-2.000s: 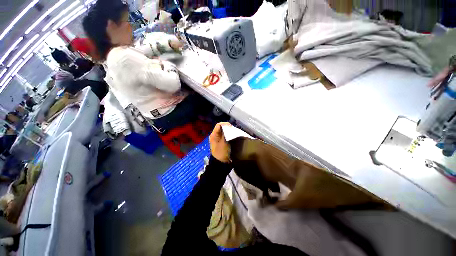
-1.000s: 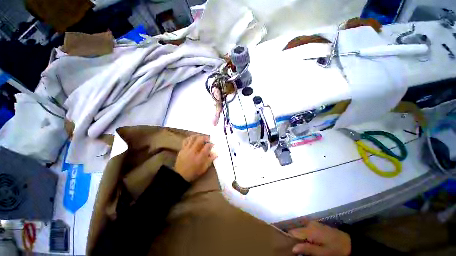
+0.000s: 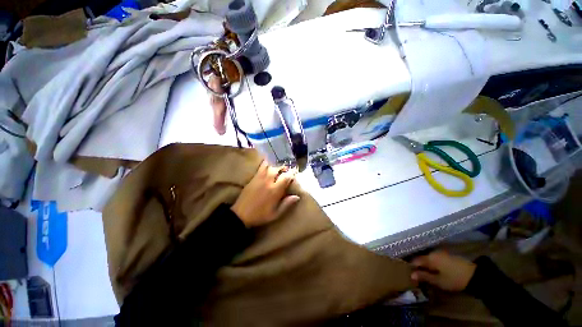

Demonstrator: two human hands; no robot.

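A large khaki-brown cloth [image 3: 255, 268] lies over the table and hangs past its front edge. My left hand [image 3: 265, 195] lies on its upper part, with the fingertips close to the needle area of the white sewing machine [image 3: 338, 57]. The presser foot's exact contact with the cloth is hidden by the fingers. My right hand [image 3: 447, 270] pinches the cloth's right corner at the table's front edge. A grey block [image 3: 324, 174] sits beside the needle. A small pink and blue tool [image 3: 354, 153] lies behind it.
Scissors with green and yellow loops [image 3: 447, 169] lie right of the needle. A clear plastic tub [image 3: 542, 169] with dark contents is farther right. Pale grey cloth [image 3: 96, 96] is piled at the left. A blue label [image 3: 51, 233] and a dark flat object [image 3: 40, 297] are at the far left.
The view has shifted closer to the machine. My left hand has moved the brown cloth up to the needle area. My right hand still holds the corner, which now reaches farther right.
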